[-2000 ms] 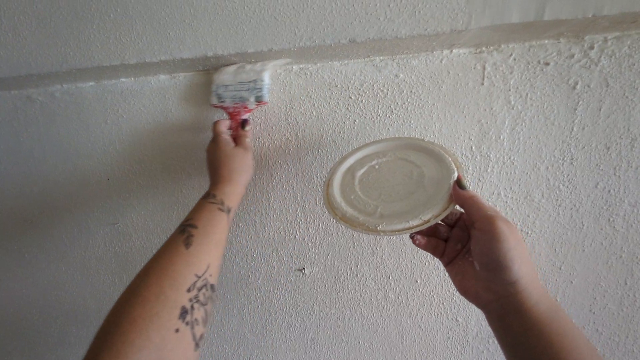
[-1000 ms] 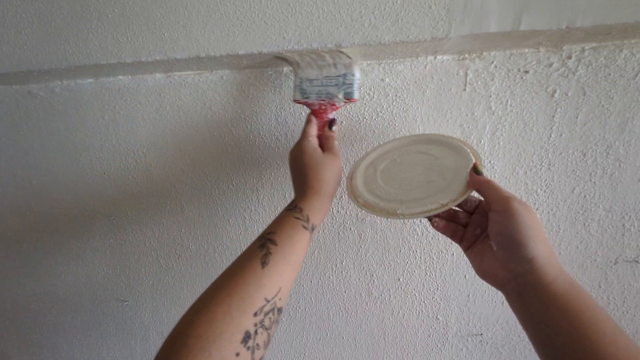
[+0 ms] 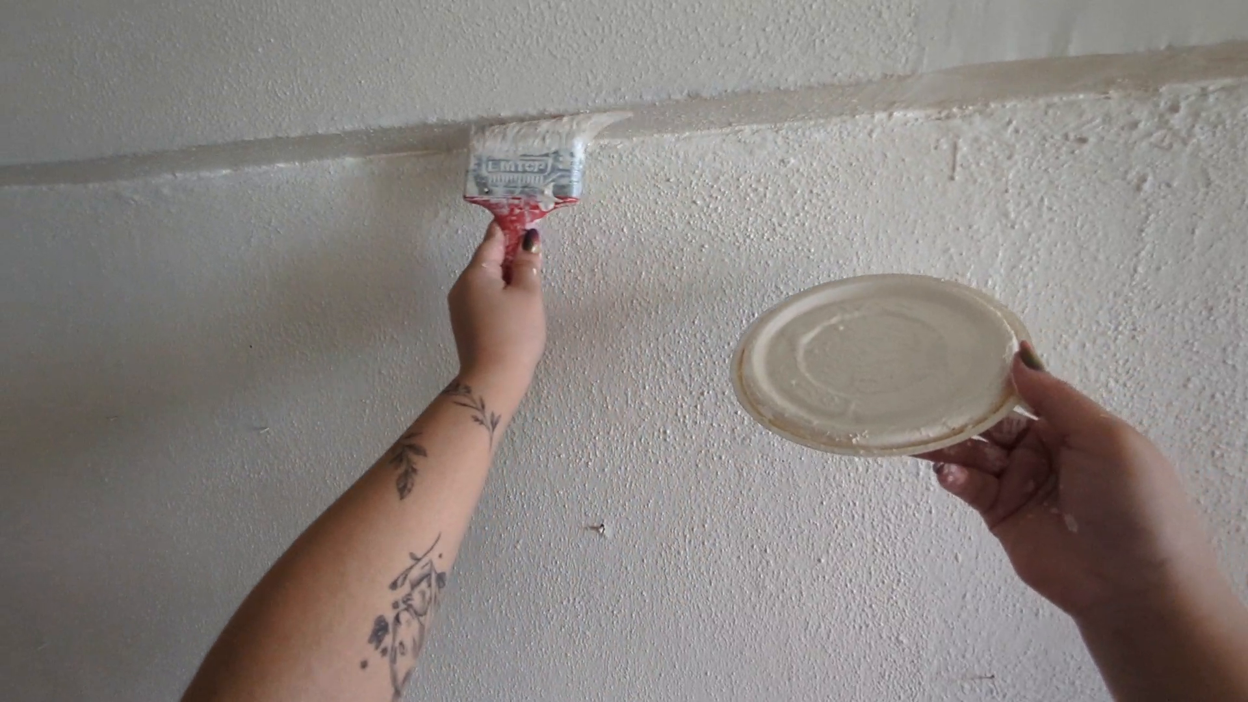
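My left hand (image 3: 502,310) grips the red handle of a flat paintbrush (image 3: 525,171) between thumb and fingers. The brush is upright, its metal band smeared with white paint. Its bristles bend to the right against the recessed strip (image 3: 741,112) that crosses the wall. Lower and to the right, my right hand (image 3: 1082,487) holds a round, pale lid (image 3: 877,361) by its right edge, the thumb at the rim and the fingers beneath. Wet-looking pale paint coats the lid's face and rim.
A rough, white textured wall (image 3: 682,546) fills the view above and below the strip. A small nail or screw (image 3: 598,528) sticks out of the wall below and between my hands. The strip's lower edge is uneven, with bumps at the right.
My left hand has stayed shut on the brush, which moved right along the strip between the two earlier frames. The right hand still holds the lid. The view has shifted.
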